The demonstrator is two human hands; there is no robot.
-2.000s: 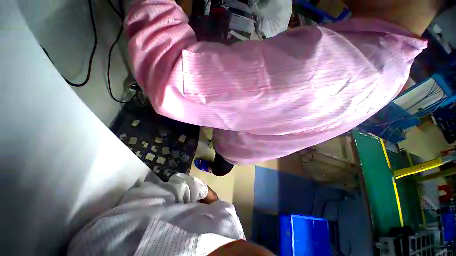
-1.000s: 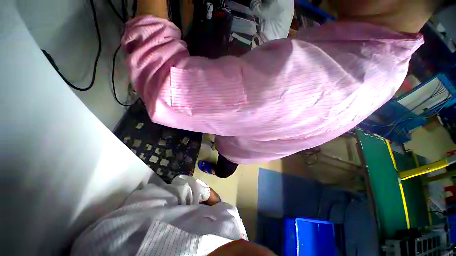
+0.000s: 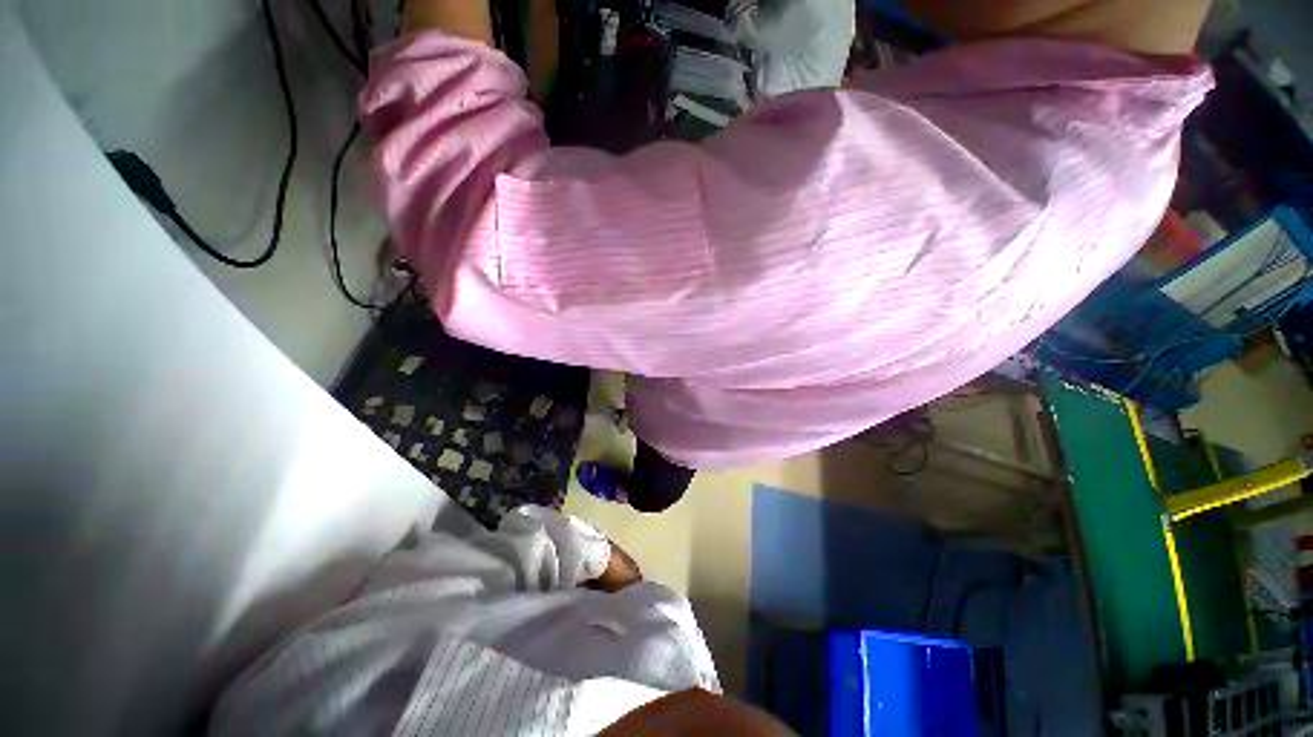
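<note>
A person in a pink striped smock (image 3: pixel 806 274) fills the upper middle, with the bare forearm (image 3: pixel 449 17) cut off by the top edge. My own white striped smock (image 3: pixel 504 648) lies at the lower left. Past its gathered cuff a small patch of skin (image 3: pixel 619 566) shows, dark and partly hidden. I cannot tell which of my hands it belongs to, and no fingers or held thing can be made out. My other hand does not show.
A black tray (image 3: pixel 475 418) with pale squares lies below the pink sleeve. Black cables (image 3: pixel 288 159) hang on the wall behind a white surface (image 3: pixel 159 403). A blue bin (image 3: pixel 914 684) is on the floor. A green bench top (image 3: pixel 1116 533) with yellow edging stands right.
The pink-clad person's forearm has come into view at the top edge, and the body has shifted slightly. My sleeve has barely moved. The view has shifted a little.
</note>
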